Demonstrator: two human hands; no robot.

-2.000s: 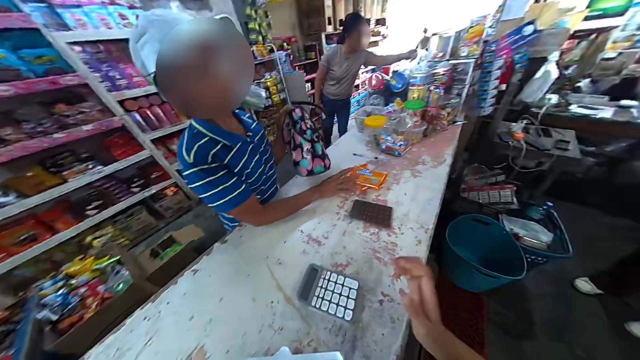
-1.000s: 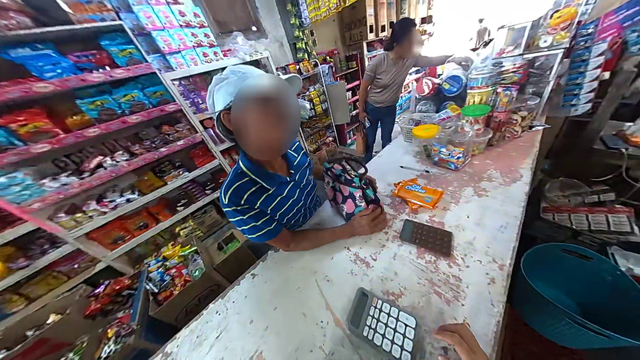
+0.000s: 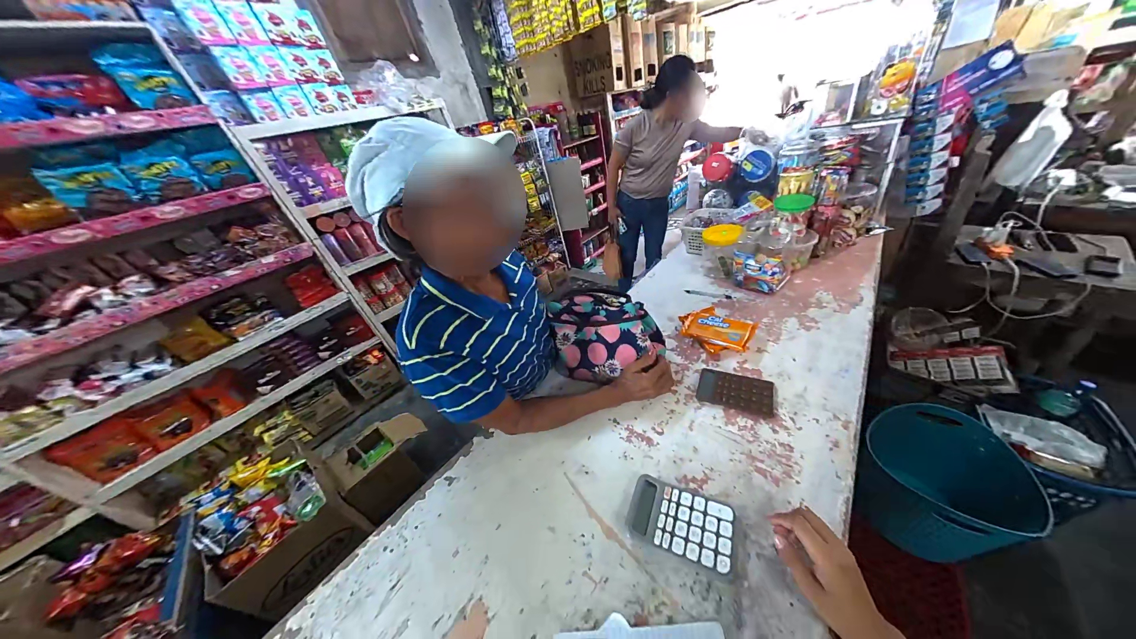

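Observation:
My right hand [image 3: 821,564] is at the lower right, over the worn painted counter [image 3: 532,524], with its fingers a little apart and nothing held. Just left of it lies a grey calculator [image 3: 682,524] with white keys. Farther up the counter is a dark brown calculator [image 3: 736,393], and beyond that are orange snack packs [image 3: 721,329]. A person in a striped shirt leans on the counter from the left, one hand [image 3: 645,379] against a dark floral bag [image 3: 603,337]. Part of a white paper or plastic item [image 3: 639,628] shows at the bottom edge. My left hand is out of view.
Plastic jars [image 3: 794,213] and a basket [image 3: 706,229] crowd the counter's far end, near a pen [image 3: 708,294]. A teal bin [image 3: 957,484] stands right of the counter. Stocked shelves [image 3: 142,306] line the left side. Another person [image 3: 655,160] stands behind, reaching right.
The person across the counter has moved a hand from the orange packs to the floral bag, which is now beside the counter's edge. My right hand was farther up beside the counter's right edge two seconds ago.

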